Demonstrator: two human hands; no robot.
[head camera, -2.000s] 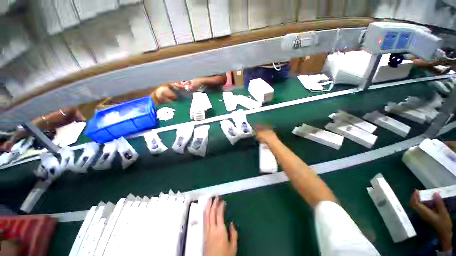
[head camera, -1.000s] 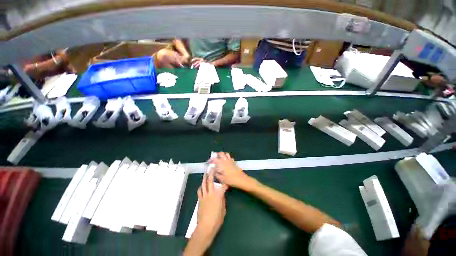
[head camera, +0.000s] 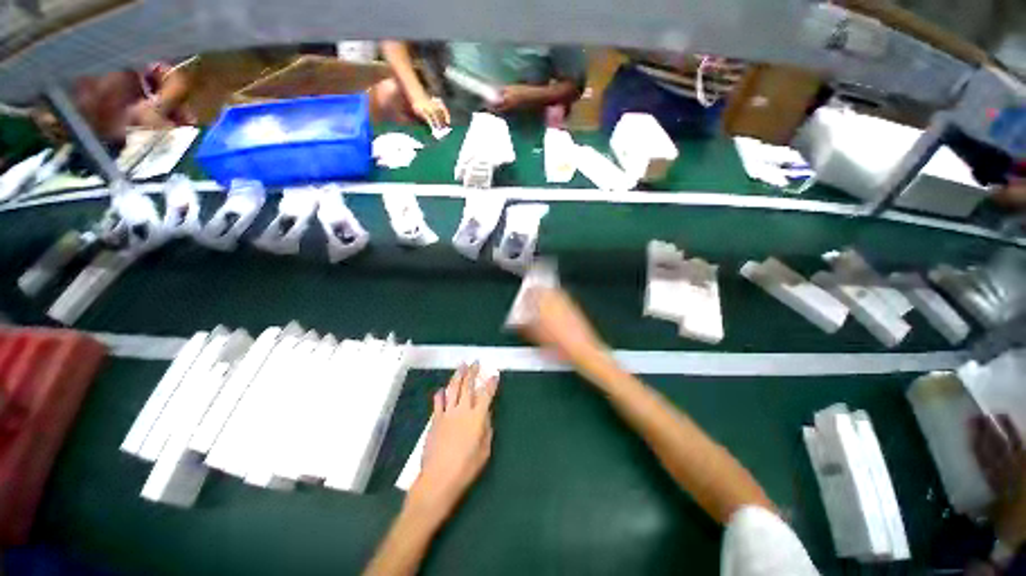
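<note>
My left hand (head camera: 456, 433) lies over a slim white retail carton (head camera: 414, 459) on the near green bench, right of a tight row of white cartons (head camera: 304, 411). The hand covers most of that carton. My right hand (head camera: 559, 324) is over the belt just past the white rail, blurred, holding a bagged product (head camera: 533, 290) by its near end. Other bagged products (head camera: 520, 234) lie in a line along the far side of the belt.
A red tray (head camera: 45, 416) is at the left edge. A blue bin (head camera: 287, 141) stands beyond the far rail (head camera: 720, 200). Open cartons (head camera: 682, 290) lie on the belt at right. More cartons (head camera: 857, 484) and a neighbour's hand (head camera: 996, 456) are at the near right. Workers sit opposite.
My right hand has moved from the near carton out over the belt and taken hold of a bagged product. My left hand stays on the carton. Another carton lies beside the nearest belt carton.
</note>
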